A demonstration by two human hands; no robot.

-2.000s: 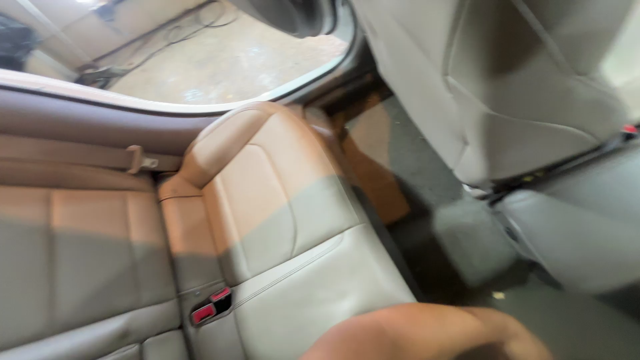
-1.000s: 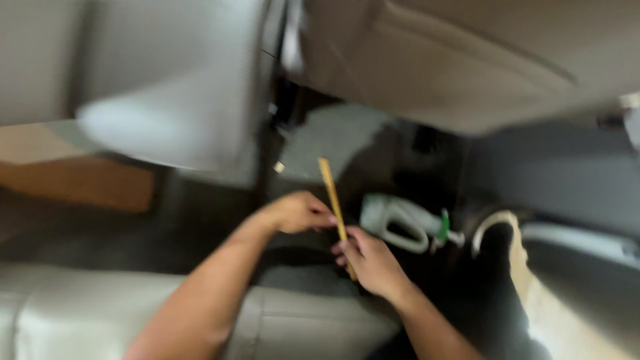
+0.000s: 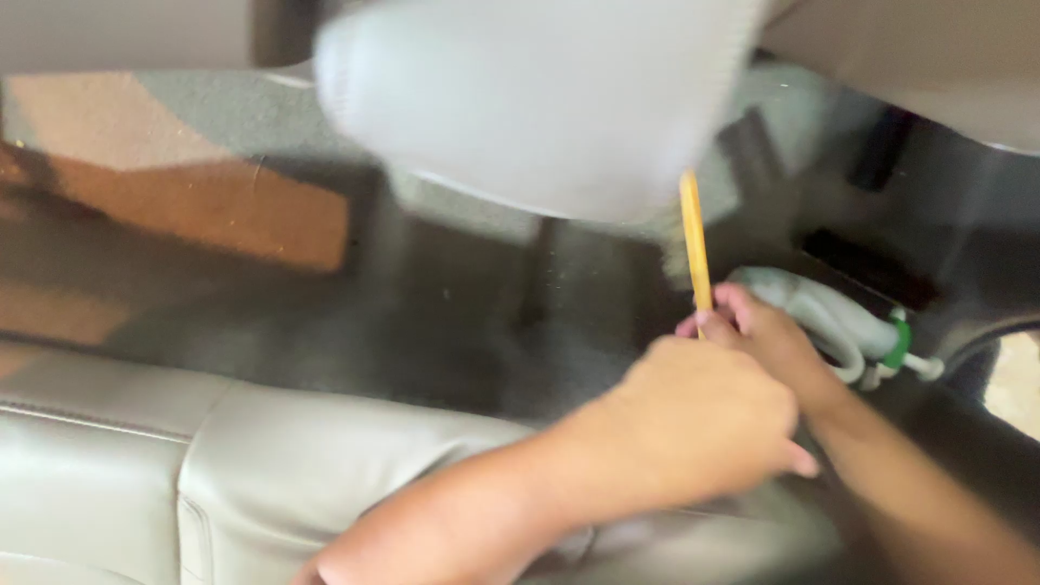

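Observation:
A slim yellow stick stands nearly upright in the view, its upper end beside a grey seat edge. My right hand pinches it between thumb and fingers. Across its lower end lies my left hand, back towards the camera; most of its fingers are hidden, so I cannot tell whether it also grips the stick. Just beyond my right hand, a whitish plastic bottle with a handle and a green collar at its nozzle lies on its side on the dark car floor.
The rear seat, in light leather, runs along the bottom left below my left forearm. A grey front seat part hangs over the footwell carpet. At the right edge, a door opening shows bright ground.
Two seconds ago the view showed the rear seat, with only an arm visible. Since one second ago, my left hand has moved from the stick's far side to in front of its lower end.

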